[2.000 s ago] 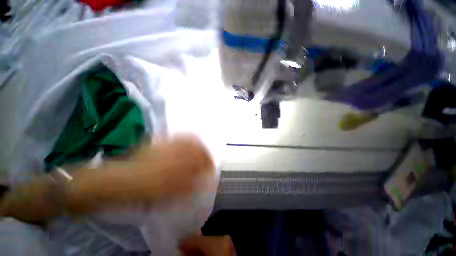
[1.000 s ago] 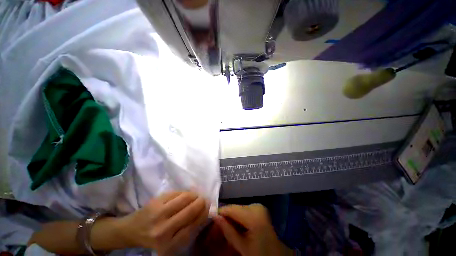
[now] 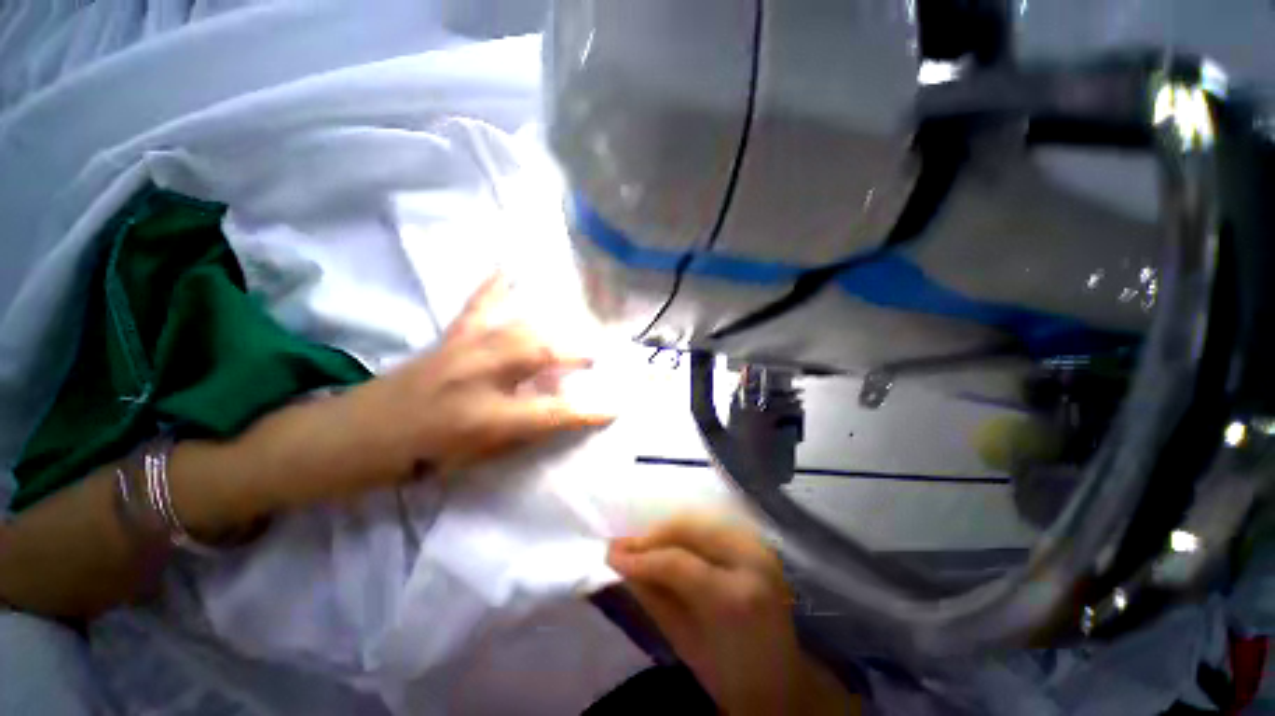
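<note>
White cloth [image 3: 336, 308] lies in a heap left of the sewing machine head [image 3: 839, 154], overexposed near the needle area. A dark green panel [image 3: 210, 343] lies on it at the left. My left hand [image 3: 496, 385] rests on the cloth with fingers apart, fingertips beside the brightly lit area under the head; a bracelet is on its wrist. My right hand [image 3: 699, 567] pinches the cloth's edge between thumb and finger at the front. The presser foot and needle are lost in the glare.
A shiny curved metal bar [image 3: 895, 595] crosses the right side, large and close. A yellowish bulb handle [image 3: 1014, 441] shows behind it, blurred. The dark table edge [image 3: 881, 574] runs beneath the bar. White cloth hangs at the lower right, with a small red patch [image 3: 1237, 671].
My left hand has moved up and away from my right hand and has spread on the cloth. My right hand has moved slightly up, still pinching. The machine head looks larger, with the curved bar now visible.
</note>
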